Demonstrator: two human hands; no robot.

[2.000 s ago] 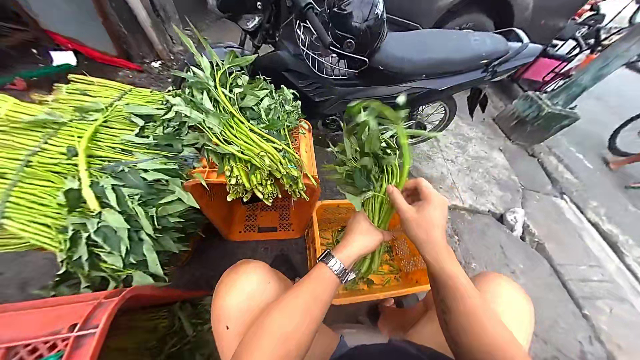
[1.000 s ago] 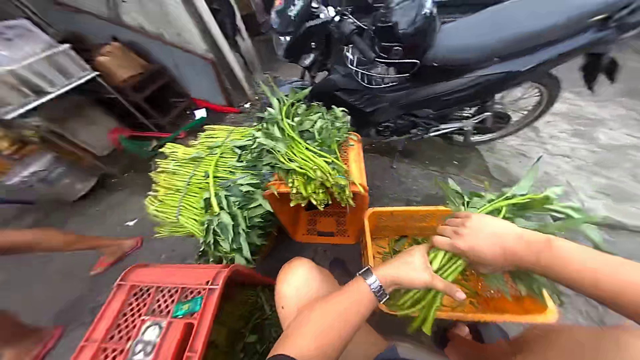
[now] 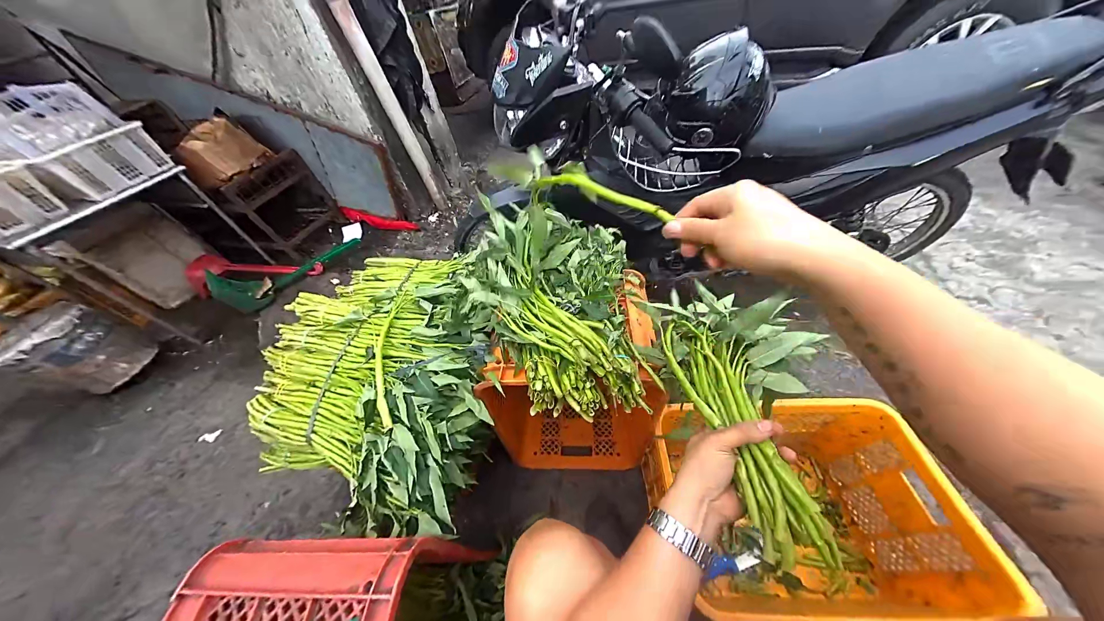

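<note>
My left hand (image 3: 716, 474), with a metal-band watch at the wrist, grips a bunch of leafy green stalks (image 3: 759, 457), likely water spinach, over an orange plastic crate (image 3: 957, 483). My right hand (image 3: 733, 226) holds a single stalk (image 3: 612, 194) by its cut end, above and left of the bunch; its leafy tip is blurred. A heap of bundled stalks (image 3: 573, 336) lies on a second orange crate (image 3: 561, 435). Left of it rests a large tied pile of stalks (image 3: 345, 371). Something with a blue handle (image 3: 731, 565) shows beneath my left wrist, partly hidden.
A red plastic crate (image 3: 293, 573) stands at the lower left, with greens beside it. Behind the crates is a parked motorcycle (image 3: 862, 112) with a black helmet (image 3: 720, 90). A green dustpan (image 3: 237, 291) lies by a rack (image 3: 95, 194) at the left.
One second ago both hands were at the bunch over the orange crate. Now my left hand holds it more upright, and my right hand has moved up and left with a single stalk.
</note>
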